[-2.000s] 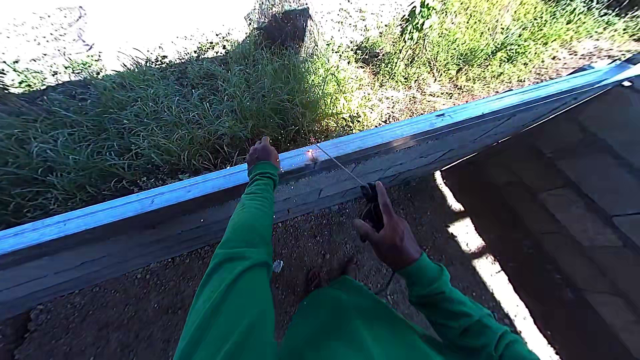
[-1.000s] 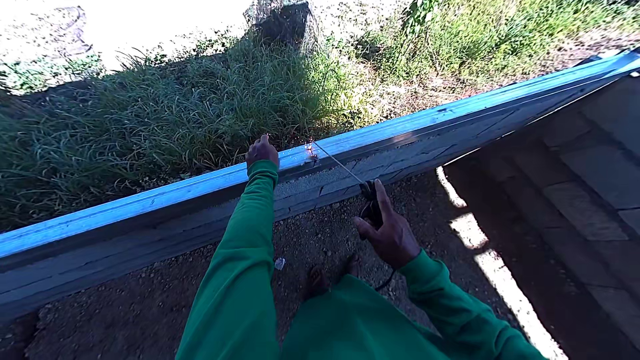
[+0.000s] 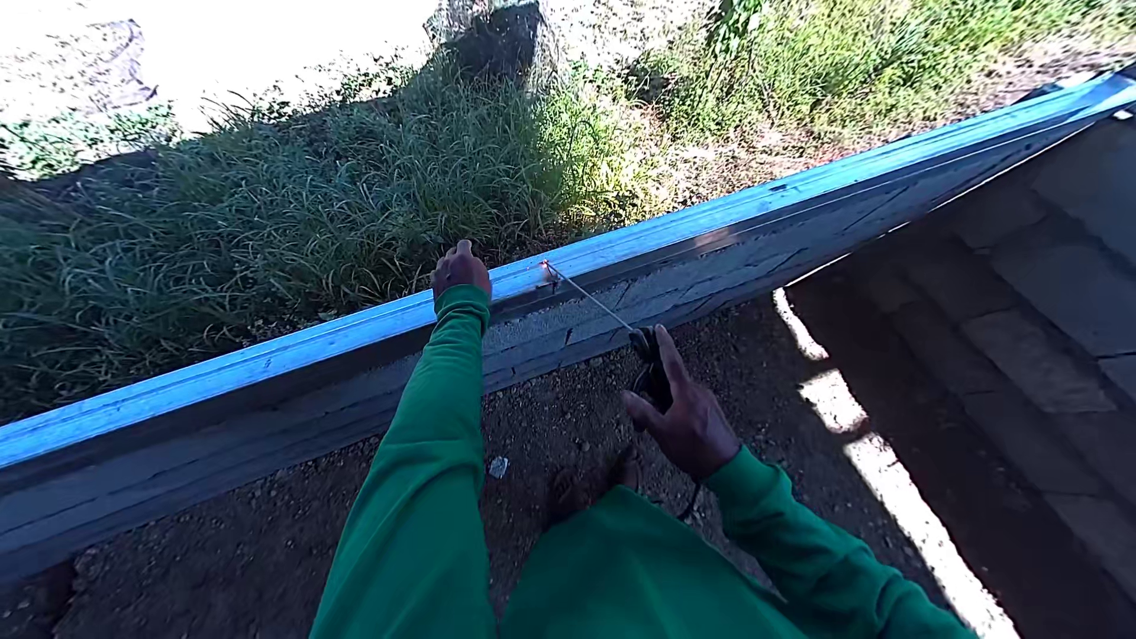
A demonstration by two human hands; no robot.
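Observation:
A long galvanized metal channel (image 3: 355, 330) lies along the top of a block wall (image 3: 532, 342). My left hand (image 3: 461, 269) rests on the channel, left of a small orange glow. My right hand (image 3: 690, 410) grips a black welding electrode holder (image 3: 652, 364). From it a thin welding rod (image 3: 590, 297) reaches up and left to the channel's near edge, its tip at the glow. Short dark marks show on the wall below that spot. A dark cable hangs under my right wrist.
Grass (image 3: 337, 195) grows along the wall's far side. Gravelly soil (image 3: 222, 541) lies on the near side, with a small pale scrap (image 3: 499, 467) on it and my feet partly visible. Another block wall (image 3: 1021, 337) stands at right, beside a sunlit strip of ground.
The glow at the rod tip is brighter one second ago than now. Both hands have stayed in nearly the same places.

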